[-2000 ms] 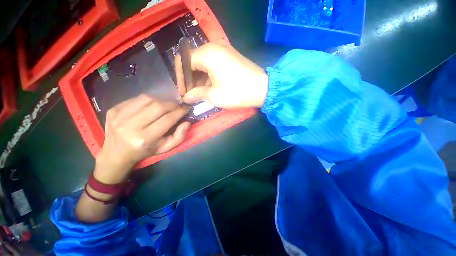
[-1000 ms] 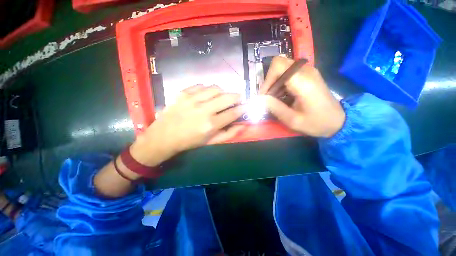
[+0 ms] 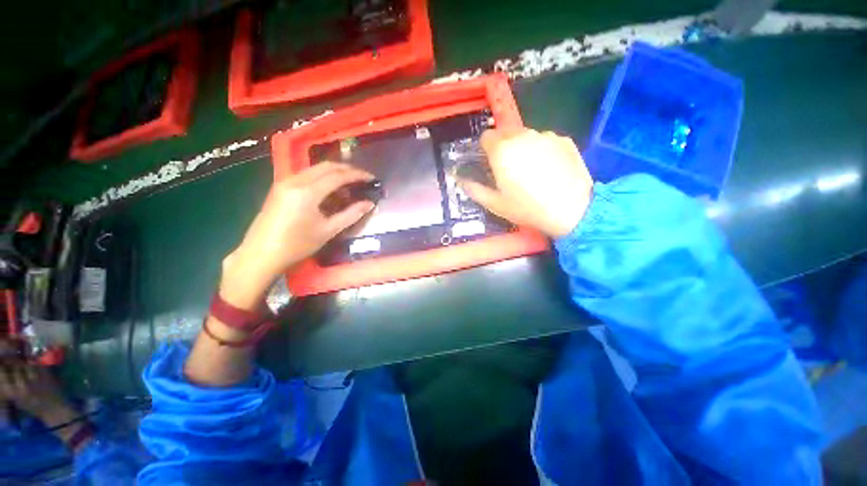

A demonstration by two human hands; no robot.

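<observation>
A red frame [image 3: 409, 271] holds an open tablet with a grey battery [image 3: 409, 185] and a dark mainboard [image 3: 463, 157] at its right end. My left hand [image 3: 304, 214] reaches over the frame's left side, its thumb and fingertips closed on a small dark piece [image 3: 376, 189] above the battery. My right hand [image 3: 537, 180] is over the mainboard and the frame's right side, thumb and index finger bent toward the board. No tool shows clearly in it, and its palm side is hidden.
An open blue bin [image 3: 665, 123] with shiny bits stands right of the frame. Two more red frames [image 3: 333, 84] with tablets lie behind, past a paint-chipped strip [image 3: 204, 161]. A black box [image 3: 95, 275] with a white label is at far left. Another person's hand [image 3: 33, 384] shows at lower left.
My left hand has moved up and left from the board's lower edge to the battery. The brown tool seen earlier in my right hand no longer shows. The camera view has shifted.
</observation>
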